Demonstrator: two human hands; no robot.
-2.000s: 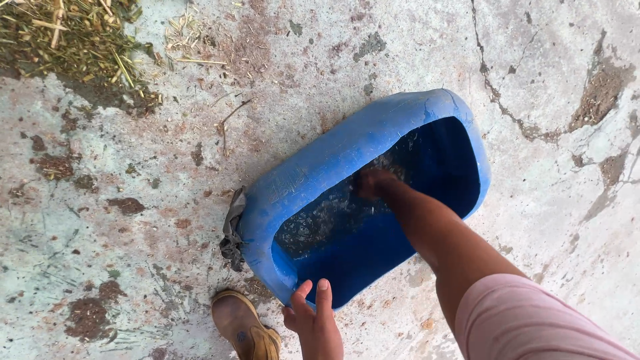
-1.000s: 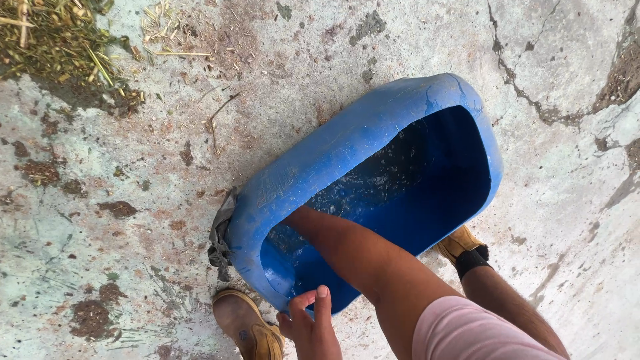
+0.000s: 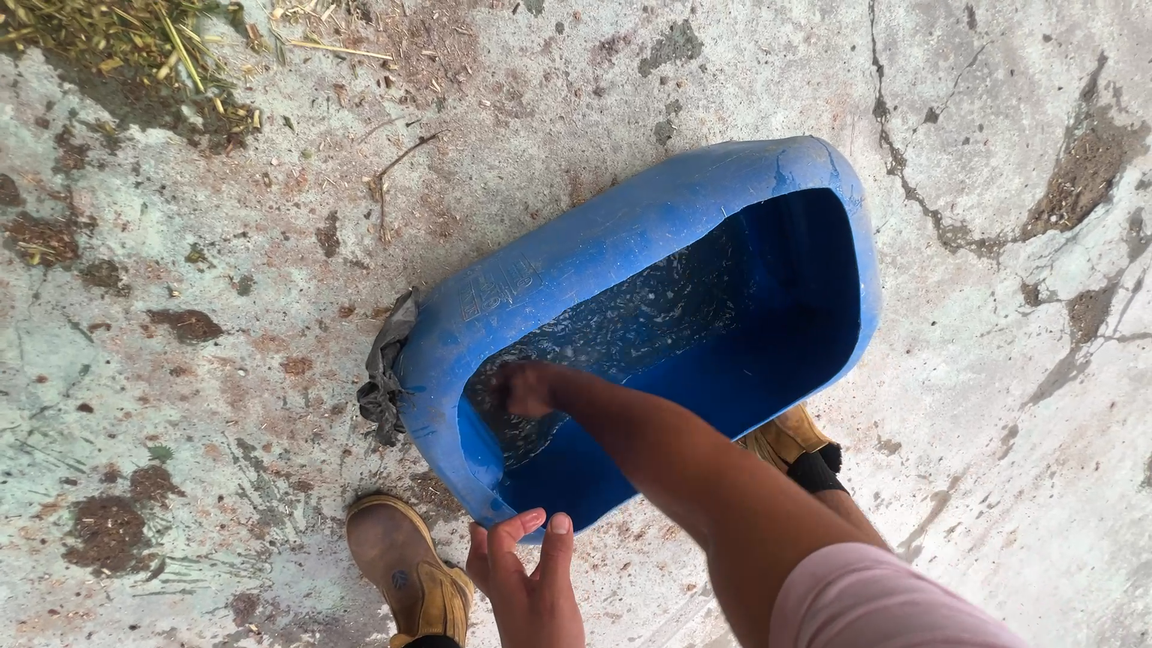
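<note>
A blue plastic drum with a large opening cut in its side (image 3: 621, 225) lies tilted on the concrete floor. Dirty water with floating bits of plant matter (image 3: 648, 310) stands inside it. My right hand (image 3: 526, 389) reaches through the opening to the left end of the water; it is blurred, and its fingers are partly hidden, so a grip cannot be made out. At the drum's near lower edge, my left hand (image 3: 531, 562) has its thumb and fingers apart, with the fingertips at the rim. Grey cloth or plastic (image 3: 385, 373) is bunched at the drum's left end.
A brown leather boot (image 3: 405, 562) stands left of my left hand. Another boot (image 3: 787, 436) shows partly behind the drum's lower right edge. Chopped straw or fodder (image 3: 135, 45) lies at the upper left. Cracks (image 3: 886, 135) and dirt patches (image 3: 108, 535) mark the concrete.
My right hand was farther right in the drum two seconds ago, then hidden behind the left rim; now it shows again at the water's left end. The second boot has come into view.
</note>
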